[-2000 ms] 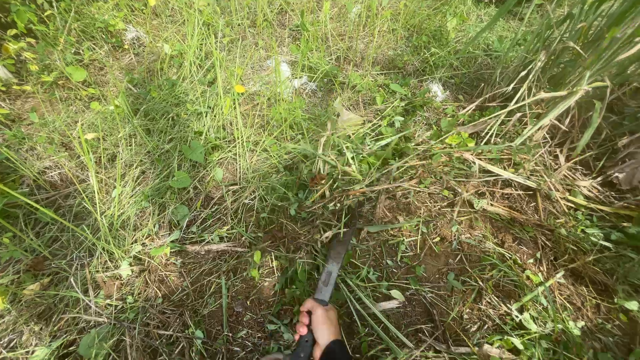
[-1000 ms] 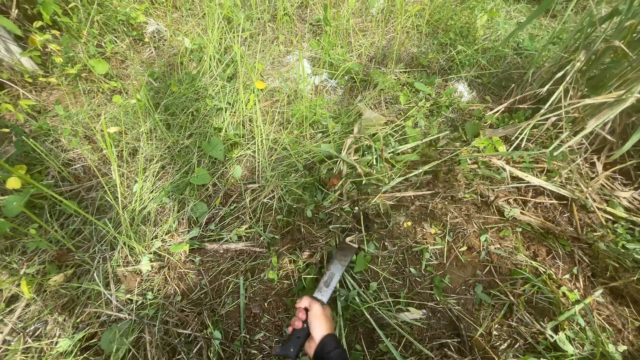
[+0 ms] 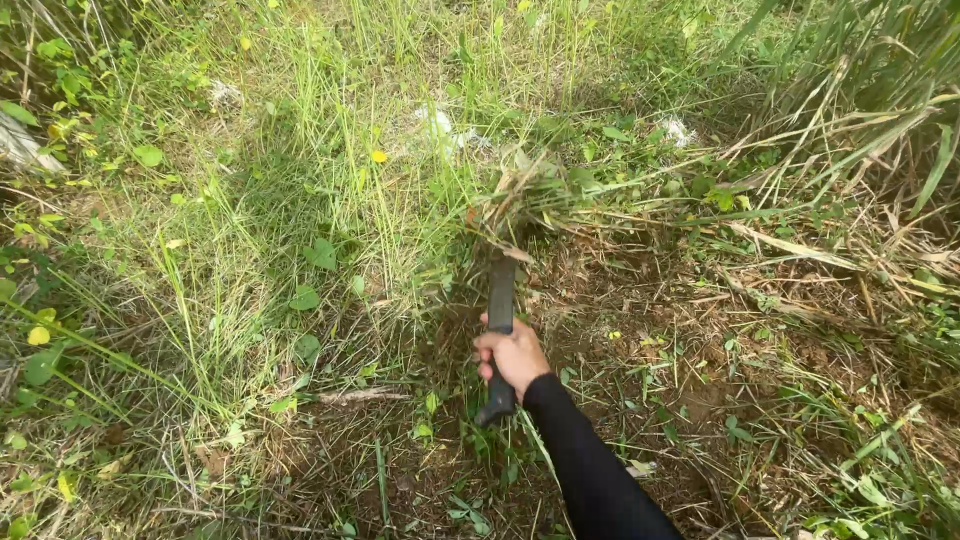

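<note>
My right hand (image 3: 514,356), in a black sleeve, is closed around the dark handle of a machete (image 3: 501,296) just below the middle of the view. The blade points away from me, and its far end is hidden in a heap of loose grass and dry stalks (image 3: 525,187). A brown dry leaf (image 3: 516,254) lies against the blade. The butt of the handle sticks out below my fist. My left hand is out of the picture.
Brown soil (image 3: 615,300) with cut stems spreads to the right of the blade. Green grass (image 3: 300,187) stands at the left. Tall, leaning grass (image 3: 862,112) fills the upper right. White scraps (image 3: 435,124) lie beyond the heap, and a grey piece (image 3: 26,146) lies at the left edge.
My right hand has moved forward with the machete, away from the bottom edge, and more of the black sleeve shows. The blade has reached the heap of grass.
</note>
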